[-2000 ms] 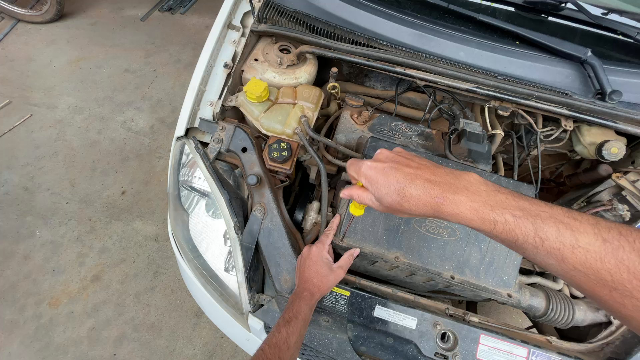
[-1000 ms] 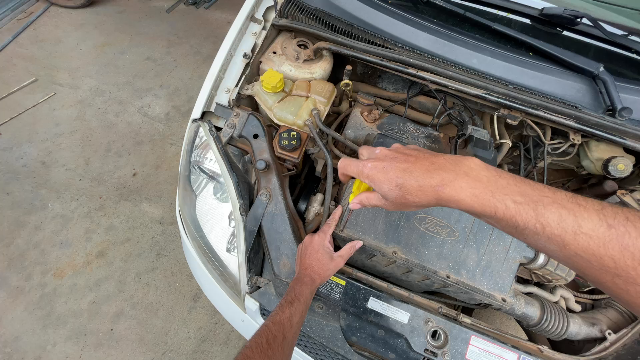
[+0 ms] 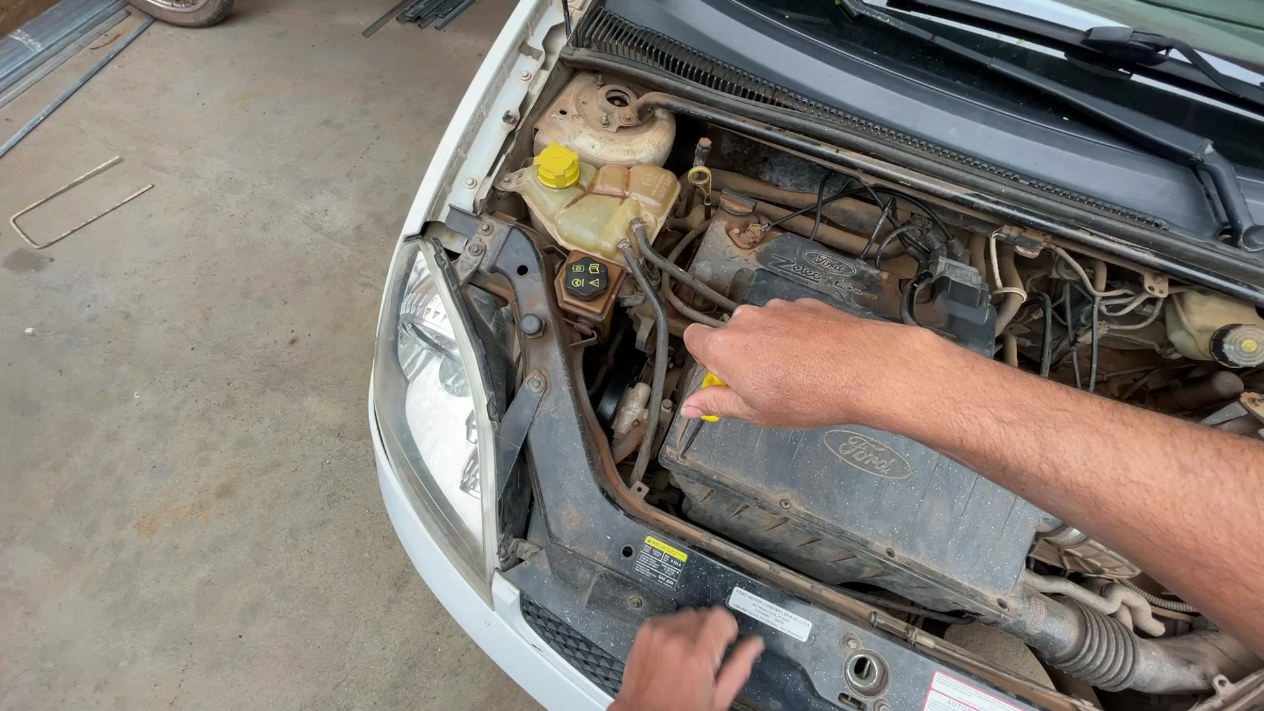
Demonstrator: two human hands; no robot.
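Note:
My right hand (image 3: 790,365) is closed around a yellow-handled tool (image 3: 712,383) above the left edge of the black Ford air filter housing (image 3: 790,494). A thin shaft points down from the handle to the housing's corner; most of the handle is hidden by my fingers, so its exact kind is unclear. My left hand (image 3: 686,660) is over the black front crossmember (image 3: 632,592) at the bottom of the view, fingers somewhat bent and blurred, with nothing seen in it. Two rubber hoses (image 3: 660,370) run just left of my right hand.
A coolant expansion tank (image 3: 602,212) with a yellow cap (image 3: 557,165) and a black-capped reservoir (image 3: 587,280) stand at the upper left of the engine bay. The headlight (image 3: 434,395) borders it. A corrugated intake hose (image 3: 1106,642) lies lower right. A bent wire (image 3: 69,202) rests on the concrete floor.
My left hand has left the housing's left edge, where a finger pointed beside the tool, and moved down to the front crossmember. My right hand keeps the yellow-handled tool at about the same spot.

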